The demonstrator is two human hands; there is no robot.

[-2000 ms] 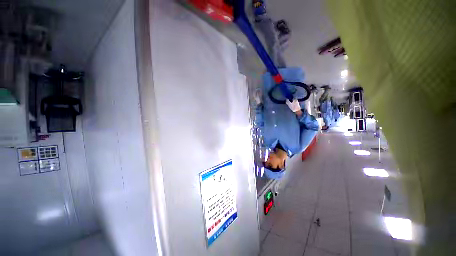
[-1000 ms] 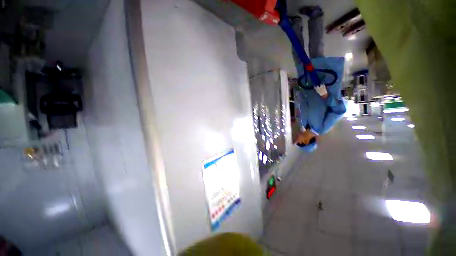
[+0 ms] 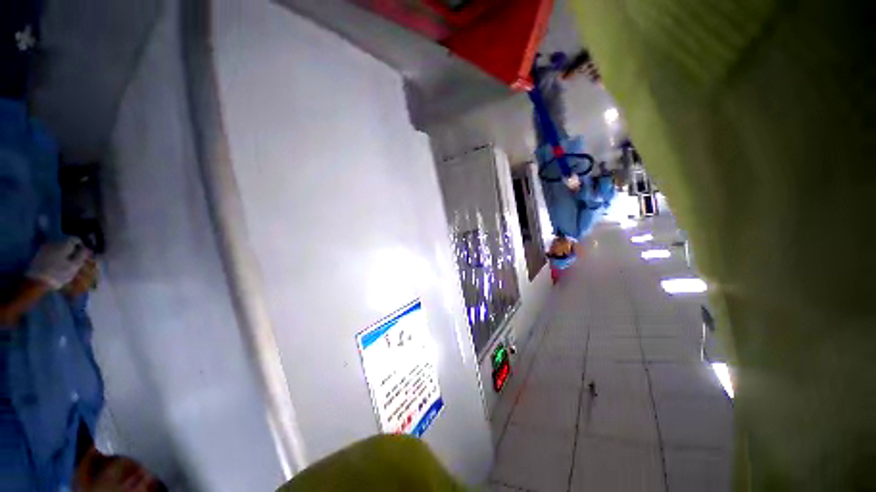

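Note:
The picture is upside down and tilted, and neither of my hands shows. Pale yellow-green smock cloth (image 3: 788,192) fills the right side, close to the lens and blurred. A rounded yellow shape (image 3: 379,466) stands at the bottom edge; I cannot tell what it is. A white wall panel (image 3: 317,192) with a printed notice (image 3: 401,370) lies nearest in front. A red cart body (image 3: 495,43) shows at the top, with a blue handle bar (image 3: 546,120) ending in a black loop.
A person in a blue smock (image 3: 567,207) has a gloved hand at the loop. Another person in blue (image 3: 43,317), with a white-gloved hand, stands at the left edge. A shiny window-like panel (image 3: 485,259), a red-green lit sign (image 3: 500,367) and the tiled ceiling (image 3: 615,365) show beyond.
The view has shifted. The red cart body shows larger, and the person at its handle looks smaller and farther off. A person in blue has appeared at the left edge.

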